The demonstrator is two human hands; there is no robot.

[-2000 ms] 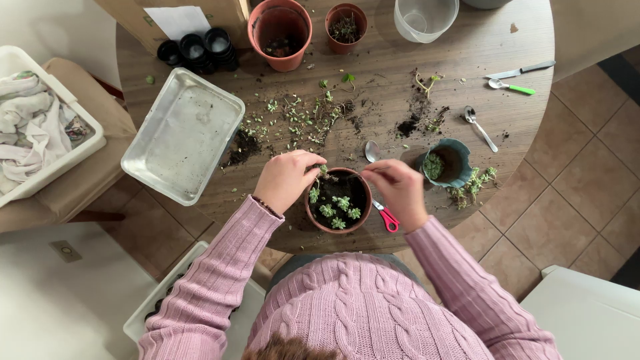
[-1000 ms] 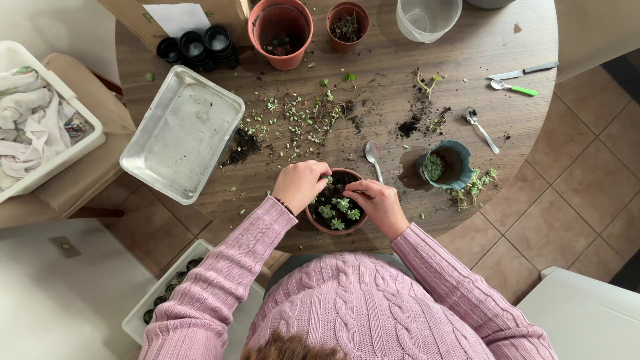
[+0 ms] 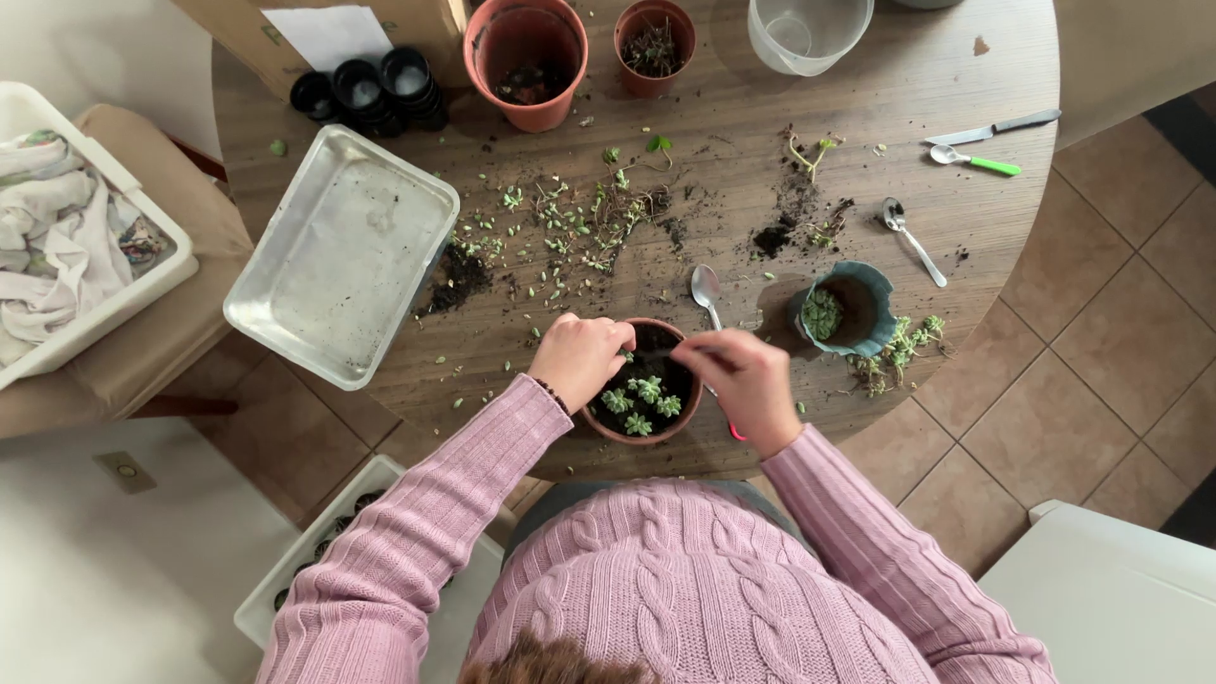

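A round terracotta-coloured pot point(image 3: 692, 404) with dark soil and several small succulent rosettes point(image 3: 638, 425) stands at the table's near edge. My left hand point(image 3: 581, 359) is at its upper left rim, fingers bent over a small green sprig that is partly hidden. Over the upper right rim is my right hand point(image 3: 746, 375), thumb and fingertips pinched together above the soil; whether something thin is between them is unclear. A metal spoon point(image 3: 705, 287) lies just behind this hand, and a red scissor handle point(image 3: 736, 432) shows beneath it. To the right stands a blue-green pot point(image 3: 879, 318) holding a succulent.
Cut succulent pieces point(image 3: 608, 223) and spilled soil lie mid-table. An aluminium tray point(image 3: 342, 256) is at left, black small pots point(image 3: 361, 90) and terracotta-coloured pots point(image 3: 527, 104) behind. A knife point(image 3: 997, 126), a green-handled spoon point(image 3: 978, 161) and another spoon point(image 3: 917, 242) lie at right. Succulent stems point(image 3: 898, 356) lie beside the blue-green pot.
My right hand has moved from low over the potted rosettes to the pot's upper right rim. The red scissor handle, hidden one second ago, shows again.
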